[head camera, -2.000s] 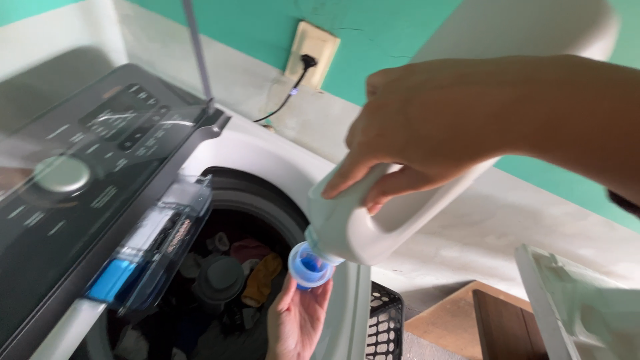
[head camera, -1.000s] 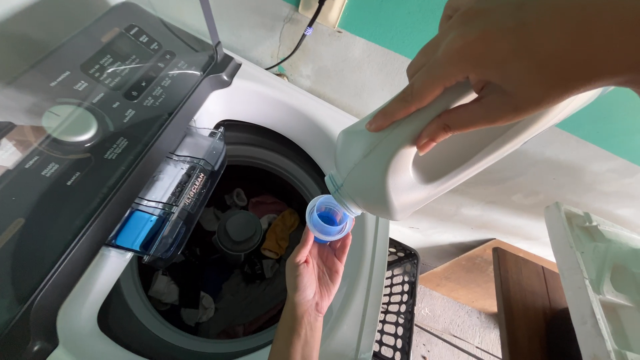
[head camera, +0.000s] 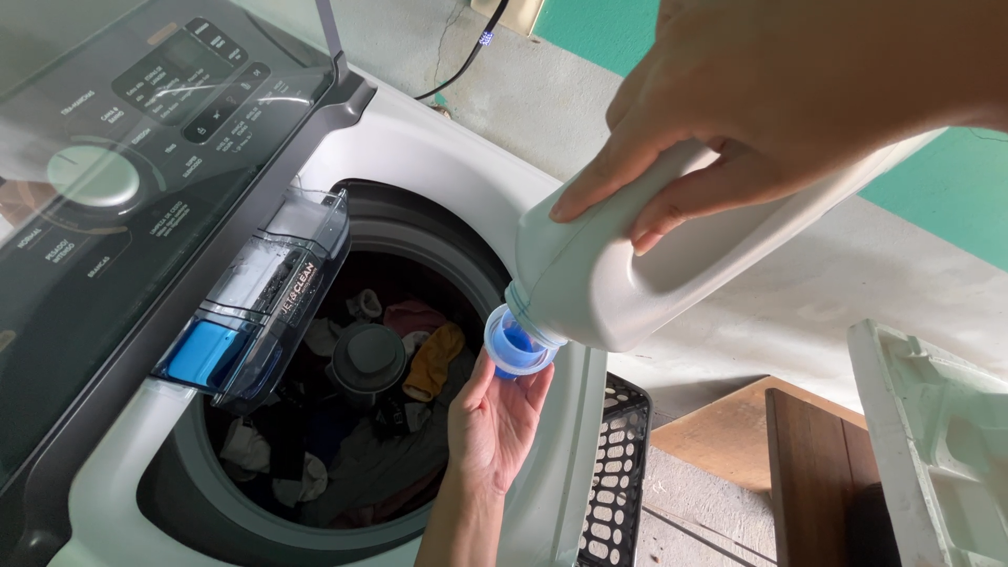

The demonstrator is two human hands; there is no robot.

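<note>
My left hand (head camera: 498,425) holds a translucent blue measuring cap (head camera: 518,340) by its underside, with blue liquid in it. My right hand (head camera: 732,134) grips the handle of a large white plastic detergent jug (head camera: 583,276), tilted so that its neck meets the cap's rim. Both are above the right edge of an open top-load washing machine (head camera: 472,197). Clothes (head camera: 354,465) lie in its drum around the central agitator (head camera: 368,358). A clear dispenser drawer with a blue part (head camera: 268,291) sits at the drum's left side.
The control panel with its round knob (head camera: 93,176) is at the left, under the raised clear lid. A black cable (head camera: 472,59) runs along the wall. Right of the machine stand a black plastic basket (head camera: 614,472), wooden boards (head camera: 815,465) and a white plastic piece (head camera: 906,441).
The view has shifted closer over the machine. My hands keep the jug's neck against the cap throughout, and the jug stays tilted.
</note>
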